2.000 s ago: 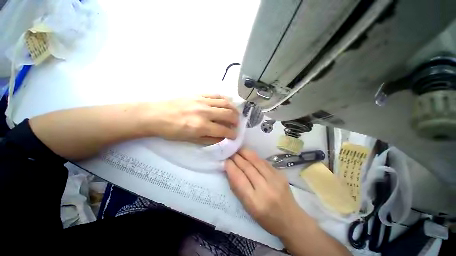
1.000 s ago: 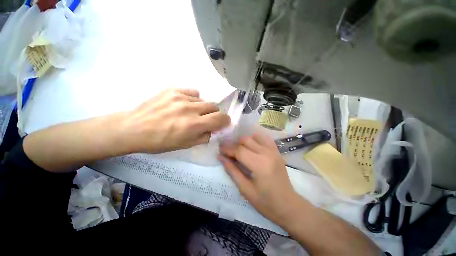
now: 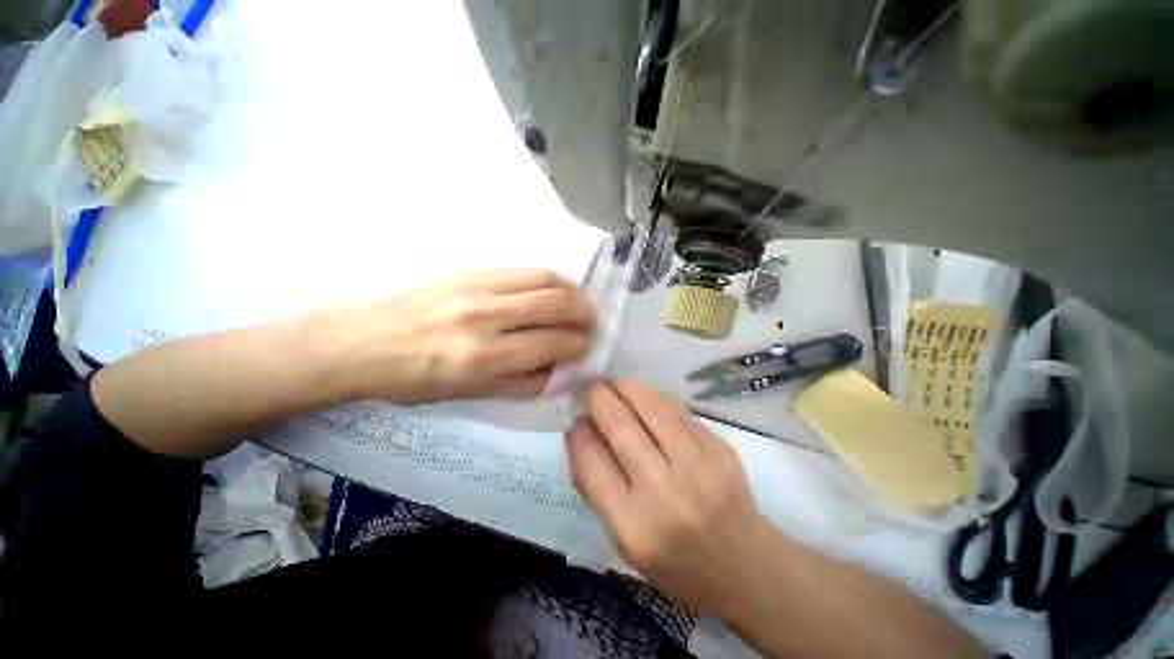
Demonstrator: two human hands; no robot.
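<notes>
A sheer white fabric piece [image 3: 610, 313] runs from under the needle area of the sewing machine [image 3: 567, 129] towards me. My left hand [image 3: 496, 337] lies on it just left of the needle area, fingers bent, pressing it to the table. My right hand [image 3: 663, 483] holds the near end of the piece between thumb and fingers, close to my left fingertips. The needle and presser foot are small and partly hidden by the machine head. Part of the fabric is hidden under my left hand.
Thread snips [image 3: 779, 364] lie right of my right hand, beside a plain yellow card [image 3: 888, 444] and a printed yellow ticket [image 3: 950, 367]. Black-handled shears [image 3: 1017, 541] and white strips [image 3: 1094, 425] are at the right edge. A translucent bag [image 3: 52, 142] is at far left.
The fabric now lies straighter towards me instead of curving round my left fingers. My right hand has shifted slightly down, uncovering the snips' blades. The camera view has shifted.
</notes>
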